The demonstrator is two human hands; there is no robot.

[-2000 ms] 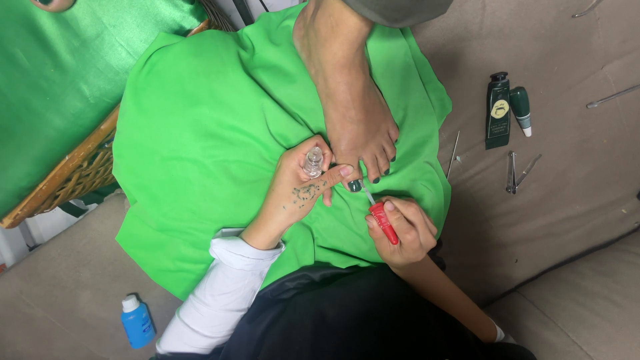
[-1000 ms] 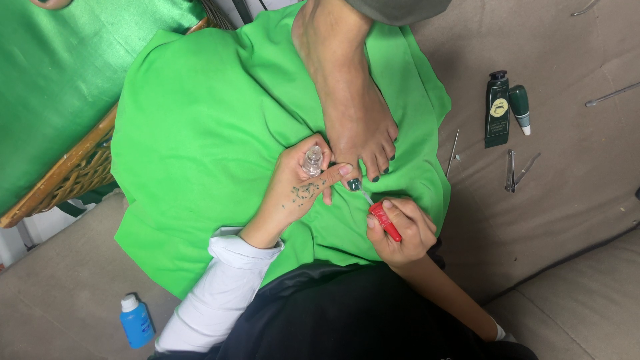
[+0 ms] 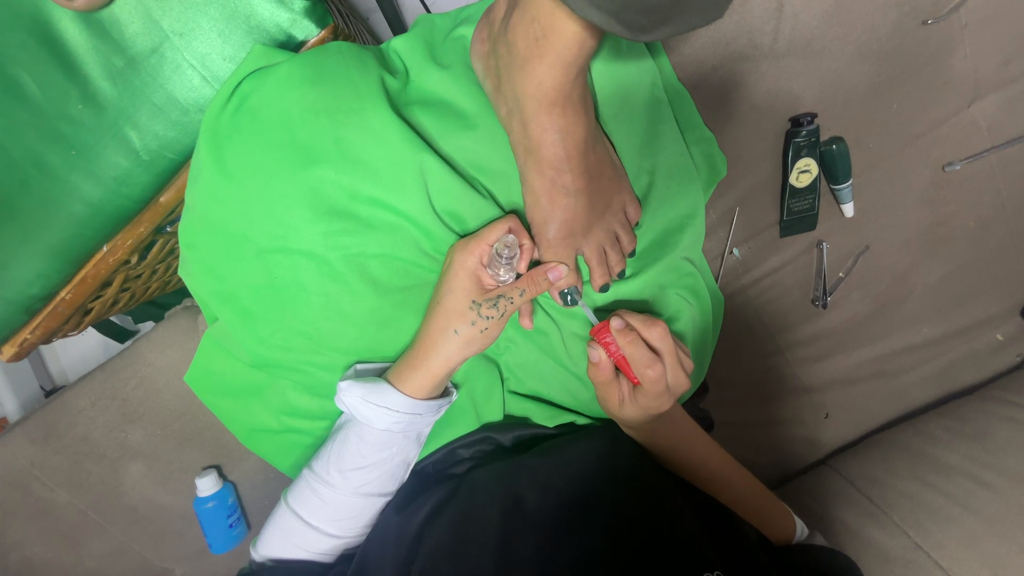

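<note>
My left hand [image 3: 484, 292] holds a small clear nail polish bottle [image 3: 503, 260] between its fingers, and its thumb rests against the big toe of another person's bare foot [image 3: 564, 176]. Dark green specks mark the back of this hand. In my right hand [image 3: 644, 368] is the red cap of a nail polish brush [image 3: 614, 352]; the brush tip is at the dark green nail of the big toe [image 3: 569, 296]. The smaller toes' visible nails are dark green too. Beneath the foot lies a green cloth [image 3: 320, 184], spread over the lap.
On the brown upholstery at right lie a dark green tube [image 3: 801, 176], a green bottle with a white tip [image 3: 838, 172], nail clippers [image 3: 822, 276], a thin metal stick [image 3: 727, 246] and another metal tool [image 3: 984, 154]. A blue bottle [image 3: 219, 512] is at lower left, a wicker edge [image 3: 120, 272] at left.
The brush tip has shifted slightly about the big toenail. My left hand keeps its place with the clear bottle.
</note>
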